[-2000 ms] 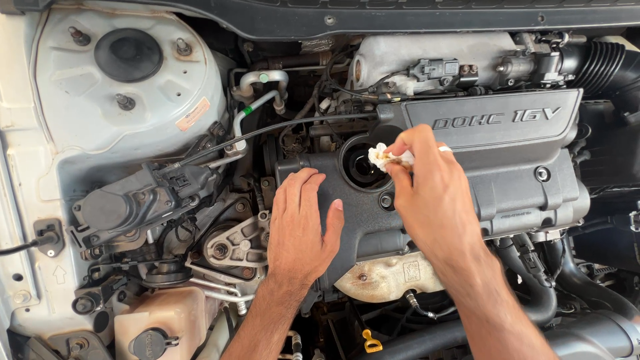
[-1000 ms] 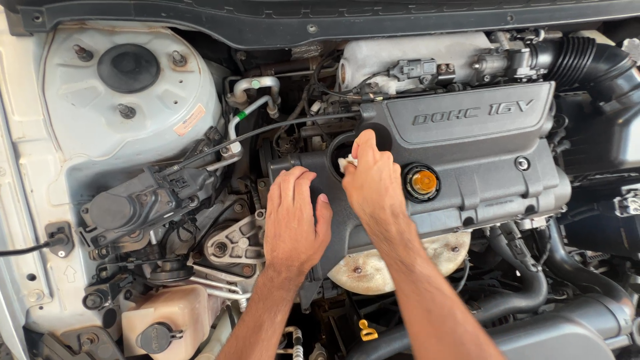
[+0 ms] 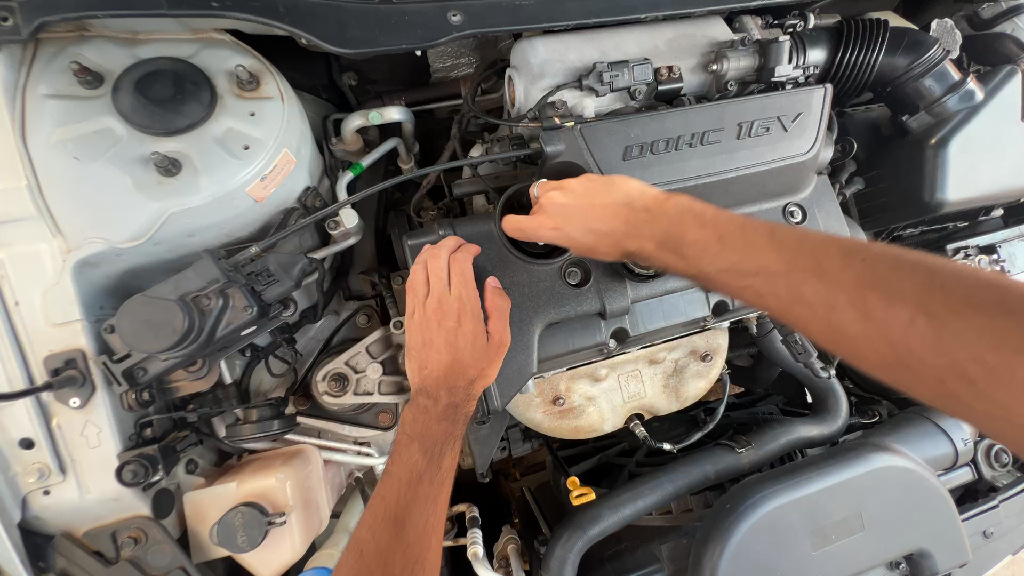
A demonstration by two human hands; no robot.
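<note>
My left hand (image 3: 452, 320) rests flat on the left end of the black plastic engine cover (image 3: 704, 136), fingers pointing up. My right hand (image 3: 588, 216), a ring on one finger, reaches in from the right with its fingertips down in the round oil filler opening (image 3: 516, 204) of the cover. Its fingers hide what they hold; only a tiny pale bit shows beneath them. Under the right wrist, the dark rim of the oil filler cap (image 3: 642, 270) shows in part.
A yellow dipstick handle (image 3: 580, 490) and a black hose (image 3: 680, 480) lie below the rusty heat shield (image 3: 624, 392). A coolant-type plastic reservoir (image 3: 264, 512) is at lower left, the strut tower (image 3: 168, 160) at upper left. A dark cable (image 3: 400, 184) crosses left of the opening.
My right hand, which showed a white crumpled wipe at the opening two seconds ago, has its fingers down in it, and its forearm has swung to the right. My left hand stays on the cover.
</note>
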